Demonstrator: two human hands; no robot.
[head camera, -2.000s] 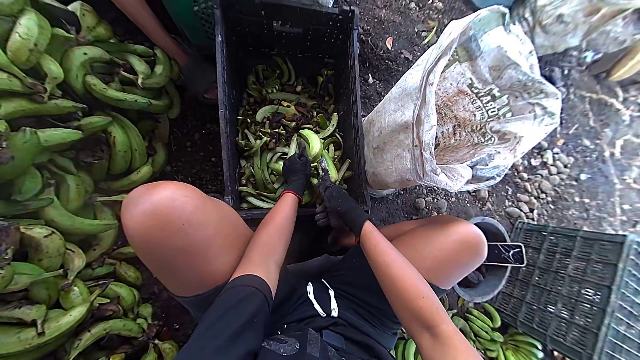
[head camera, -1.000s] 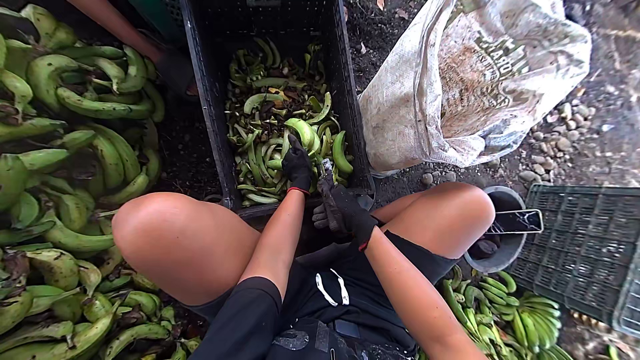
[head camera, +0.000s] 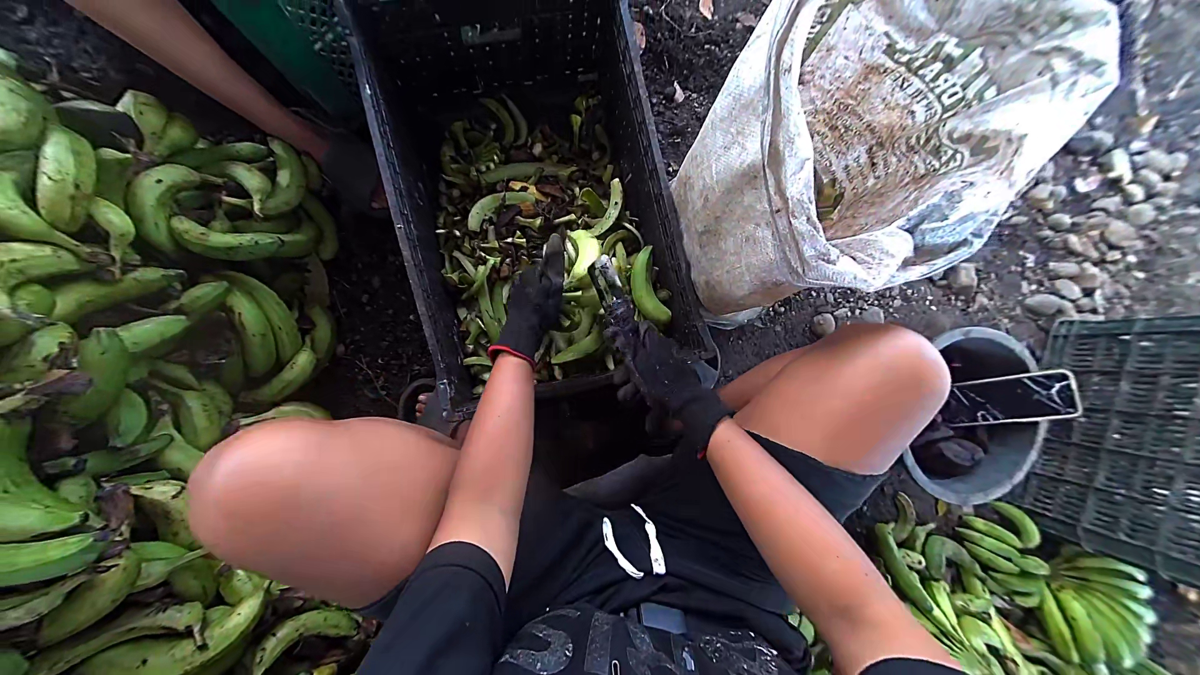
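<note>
A black plastic crate (head camera: 405, 211) stands between my knees, holding small green bananas or plantains, peels and scraps. My left hand (head camera: 536, 305), in a dark glove, is inside the crate beside a pale green fruit (head camera: 581, 253); its fingertips touch or nearly touch the fruit, and its grip is unclear. In a dark glove too, my right hand (head camera: 656, 370) is closed around a small tool (head camera: 607, 279), possibly a knife, whose tip points up beside the pale fruit. A curved green fruit (head camera: 647, 289) lies along the crate's right side.
Green plantains (head camera: 234, 244) are heaped at the left. Beyond them another person's arm or leg (head camera: 216, 75) reaches in. At the right are a white woven sack (head camera: 741, 206), stones (head camera: 1106, 234), a grey bucket (head camera: 980, 483) with a phone (head camera: 1022, 397) across it, a green crate (head camera: 1125, 441) and green banana bunches (head camera: 1087, 600).
The pale green fruit and both my hands stay close together in the crate. The view has moved closer to the crate. Nothing else has plainly changed.
</note>
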